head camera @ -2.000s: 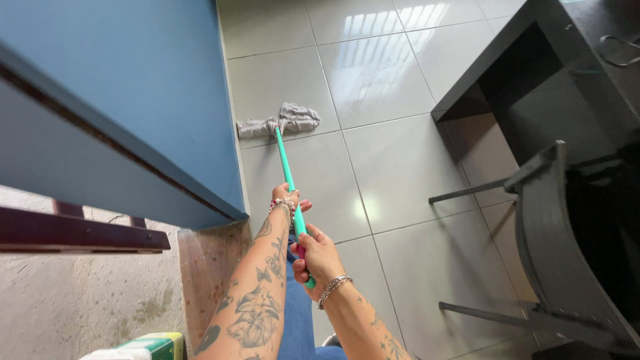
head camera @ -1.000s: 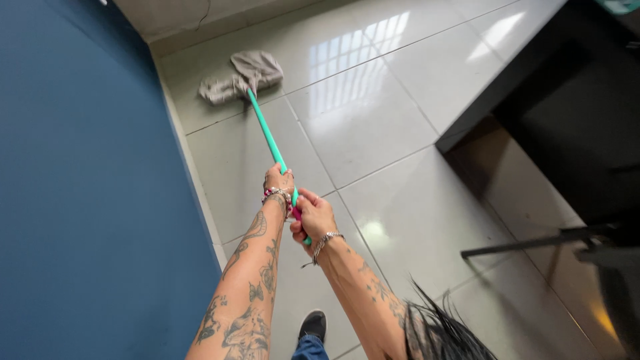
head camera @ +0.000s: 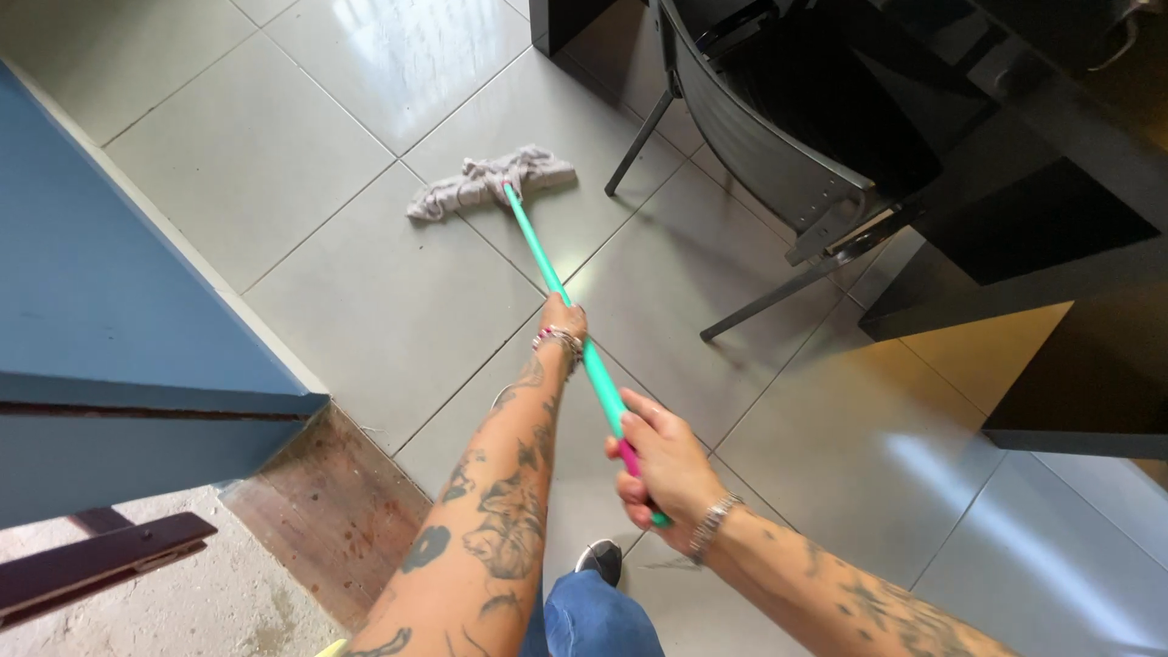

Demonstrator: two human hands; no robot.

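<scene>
A green mop handle (head camera: 602, 379) slants across the middle of the head view. My left hand (head camera: 563, 319) is closed around its shaft, about midway along the visible part. Lower down and to the right, my right hand (head camera: 664, 461) grips the pink and green end of the same handle. At the far end, a grey cloth (head camera: 493, 182) is draped over the wide mop head and lies on the tiled floor (head camera: 328, 301). The mop head itself is hidden under the cloth. Bracelets circle both wrists.
A black chair (head camera: 776, 146) stands right of the cloth, its legs on the tiles, beside a black desk (head camera: 1022, 237). At the left is a blue wall (head camera: 137, 274) with a pale skirting. A brown threshold (head camera: 342, 506) and a dark metal bar (head camera: 105, 557) lie lower left.
The cloth-covered mop head has moved away from the wall side, toward the chair. Both hands have stayed on the handle and are now farther apart. The view has turned considerably.
</scene>
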